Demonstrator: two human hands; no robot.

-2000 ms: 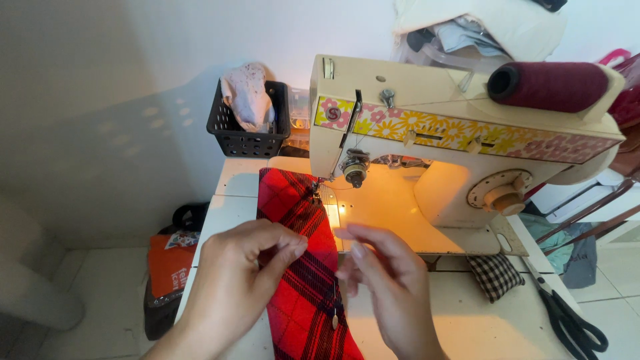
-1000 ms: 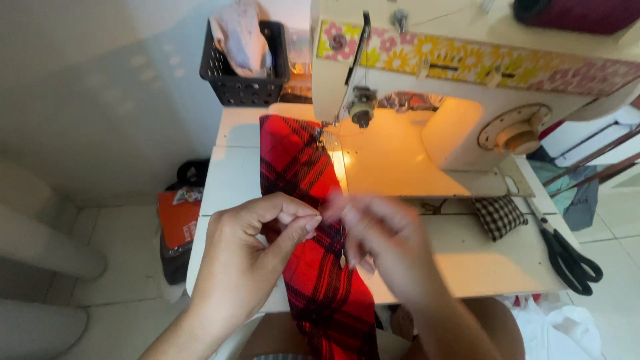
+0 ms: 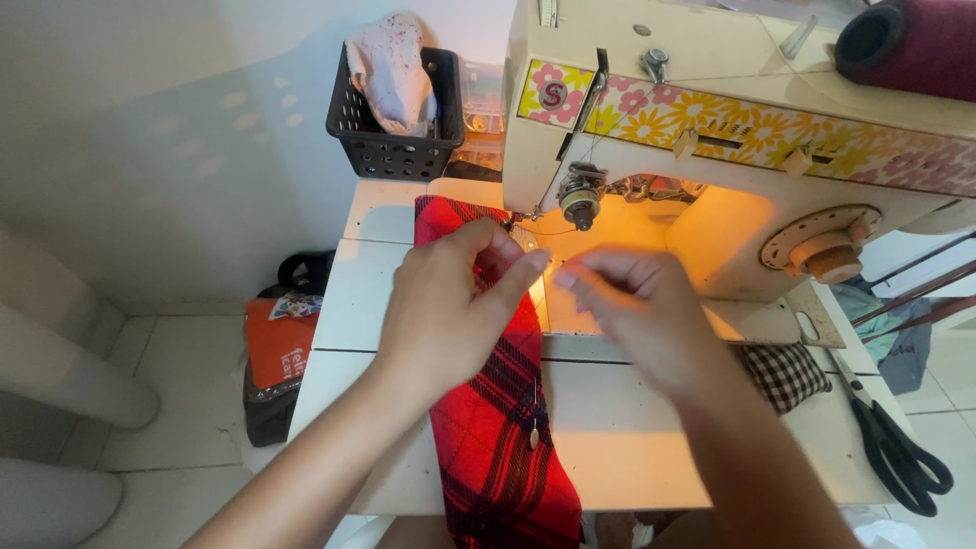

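Note:
Red and black plaid fabric (image 3: 496, 427) lies over the white sewing table, its far end beside the needle area of a cream sewing machine (image 3: 732, 221). Above the fabric is my left hand (image 3: 450, 305), thumb and index finger pinched together; whatever is between them is too small to tell. My right hand (image 3: 640, 305), slightly blurred, is just to its right with thumb and fingertips close together, a small gap between the hands. A small pale oval-ended metal tool (image 3: 534, 435), perhaps a needle threader, rests on the fabric. Dark red thread (image 3: 560, 232) shows near the presser foot.
A black plastic basket (image 3: 396, 156) with a pale cloth (image 3: 393, 76) stands at the back left. On the right lie a checked pincushion (image 3: 785, 374) and black-handled scissors (image 3: 888, 435). A maroon thread cone (image 3: 915, 49) lies atop the machine. An orange packet (image 3: 280, 343) is left of the table.
My hands, which met at the fingertips one second ago, are now slightly apart. The plaid fabric stays beside the machine's needle area.

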